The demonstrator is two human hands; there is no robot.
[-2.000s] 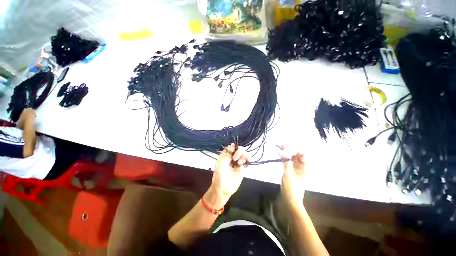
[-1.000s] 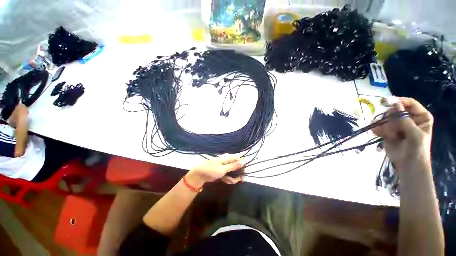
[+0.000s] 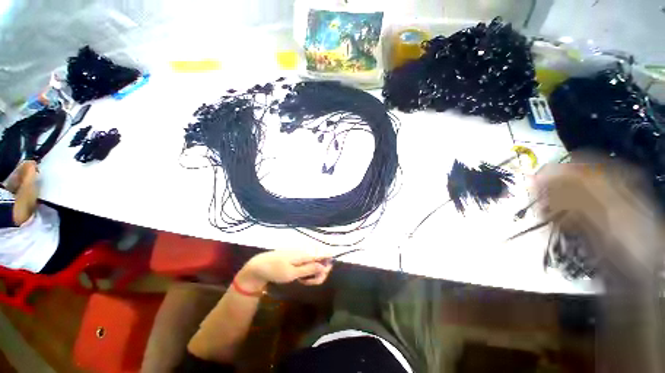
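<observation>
My left hand (image 3: 297, 268) is at the table's front edge, its fingertips closed on a short thin black end, perhaps of a cable. My right hand (image 3: 594, 200) is a blur at the right, over the front of the far-right cable mass. Dark thin pieces show beside its fingers; its grip is hidden by blur. A thin black cable (image 3: 410, 237) curves up from the front edge toward the pile of black twist ties (image 3: 477, 183). The large open ring of loose black cables (image 3: 313, 210) lies at centre.
A heap of tied bundles (image 3: 474, 73) and a printed bag (image 3: 343, 41) are at the back. A blue and white packet (image 3: 541, 113), a yellow tape roll (image 3: 523, 155) and a black cable mass (image 3: 609, 109) are at right. Another person's hand (image 3: 26, 177) is at far left, near red stools (image 3: 115, 331).
The several cable strands stretched between my hands no longer show between them. My left hand has moved a little left and down. My right hand has moved slightly right and down and is blurred.
</observation>
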